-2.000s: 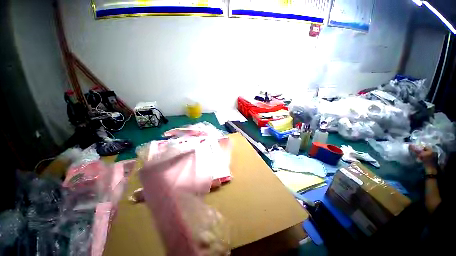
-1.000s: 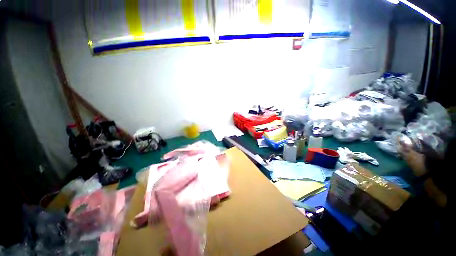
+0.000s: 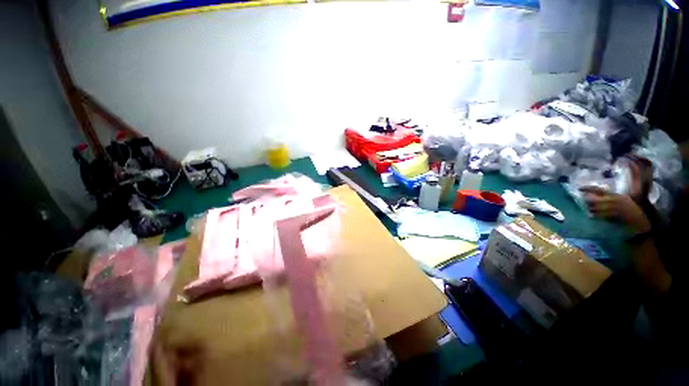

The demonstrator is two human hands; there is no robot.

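A pink L-shaped part [image 3: 306, 290] stands out over the cardboard sheet [image 3: 400, 283], its short bent end up and its lower end blurred at the bottom edge. Clear film [image 3: 359, 317] hangs around its lower half. Several bagged pink parts [image 3: 227, 245] lie side by side on the cardboard behind it. A blurred reddish-brown shape at the bottom left looks like my left hand [image 3: 187, 363]; its fingers cannot be made out. I cannot make out my right hand.
Crumpled clear bags [image 3: 53, 324] lie at the left. A taped carton [image 3: 540, 268], red-blue tape roll [image 3: 479, 204], pale bottles [image 3: 429, 194] and red trays [image 3: 378, 147] are at the right. Another person's hand [image 3: 616, 207] touches clear bags at the far right.
The bagged part lying across the others a second ago has shifted right and now shows its bent end at the top. The reddish-brown blur has appeared at the bottom left. The view has tilted down.
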